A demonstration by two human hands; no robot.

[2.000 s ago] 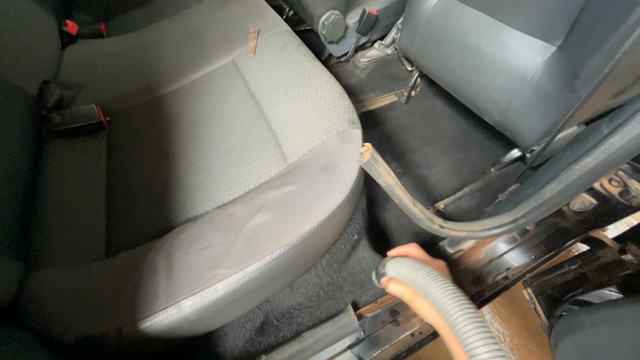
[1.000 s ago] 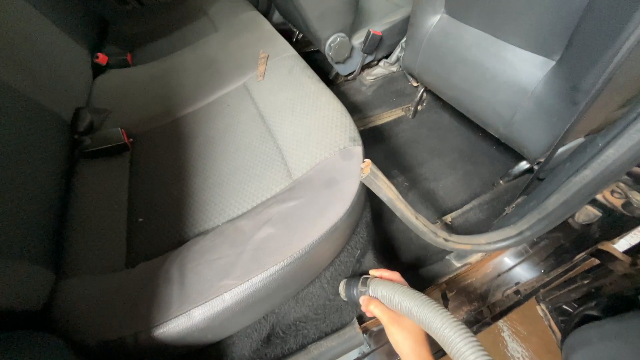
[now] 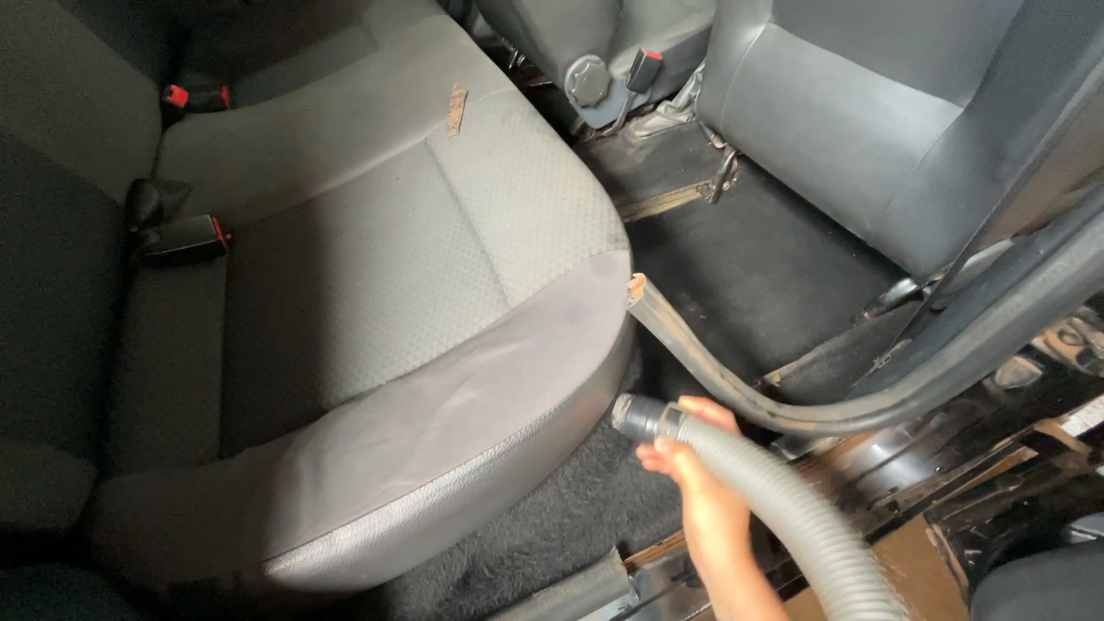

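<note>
My right hand (image 3: 711, 483) is closed around the front end of a grey corrugated vacuum hose (image 3: 802, 509). The hose's black cuff (image 3: 642, 418) points left, with its open mouth near the front side of the grey rear seat cushion (image 3: 483, 379), above dark carpet (image 3: 561, 500). Whether the mouth touches the seat side or the carpet, I cannot tell. A loose rubber door seal strip (image 3: 742, 388) curves just above my hand, its torn end by the cushion's corner. A small brown strip (image 3: 457, 109) lies on the seat. My left hand is not in view.
Two seat belt buckles (image 3: 194, 237) (image 3: 198, 97) stand at the rear seat's back edge. At the upper right is a front seat (image 3: 828, 129), with metal rails and a black floor (image 3: 759, 259) below. The door sill (image 3: 888, 466) runs along the lower right, with exposed metal.
My right hand and the hose end have moved toward the front corner of the rear seat cushion since one second ago. The hand has stayed on the hose throughout.
</note>
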